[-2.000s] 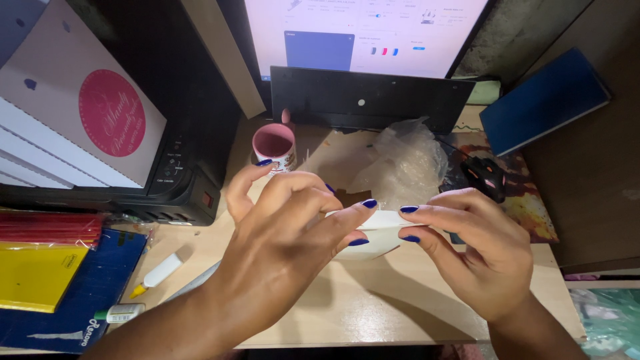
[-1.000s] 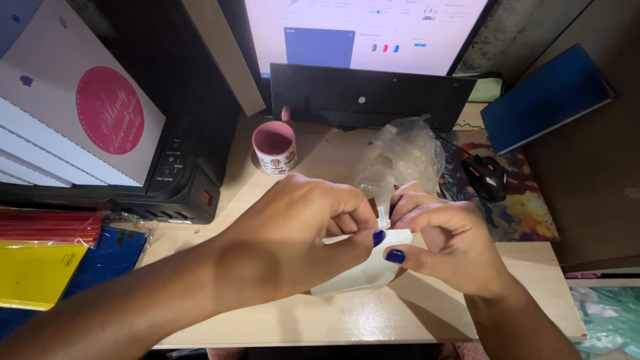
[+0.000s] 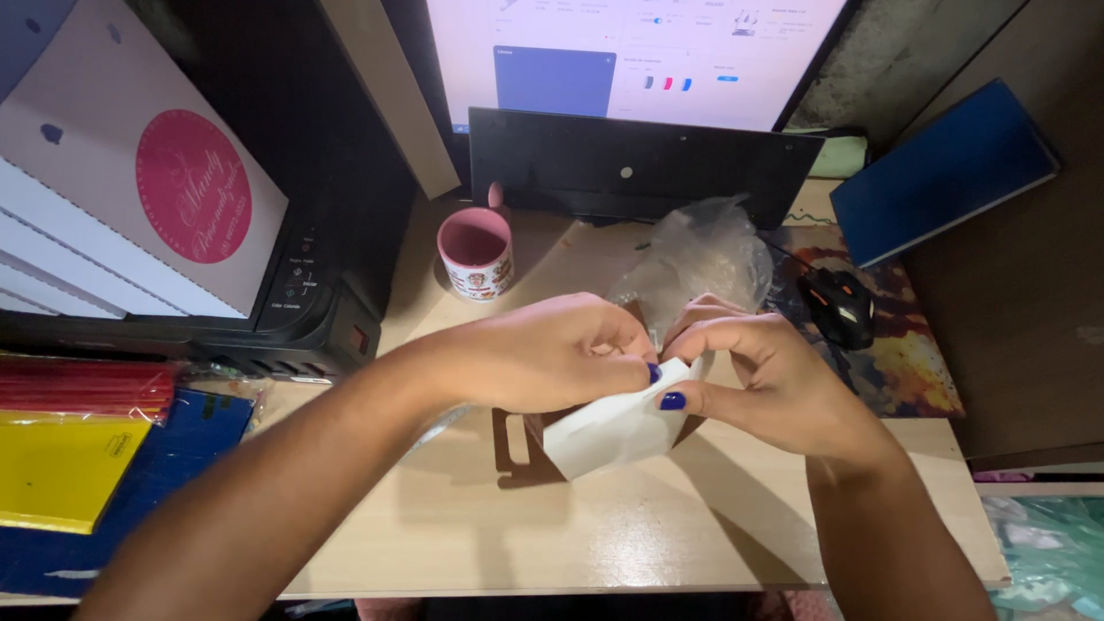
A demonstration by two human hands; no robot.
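Observation:
A small white and brown cardboard piece [image 3: 608,435], folded like a box, is held tilted above the desk. Brown cardboard with a slot shows at its left end. My left hand [image 3: 561,354] pinches its upper edge from the left, the thumb on the white face. From the right, my right hand [image 3: 746,375] grips the same edge between thumb and fingers. Both hands nearly meet there, and the curled fingers hide what lies between them. Just behind the hands lies a crumpled clear plastic bag [image 3: 711,250].
A pink and white mug [image 3: 476,254] stands behind my left hand. The printer [image 3: 336,336] with white boxes is on the left, near a yellow folder [image 3: 69,470]. At the right are a black mouse [image 3: 835,306] and a blue book [image 3: 944,177]. A monitor [image 3: 552,82] stands behind.
Both hands have shifted their grip on the white cardboard, and its slotted brown end has come into view at the left. The fingers are more curled over the edge than two seconds ago.

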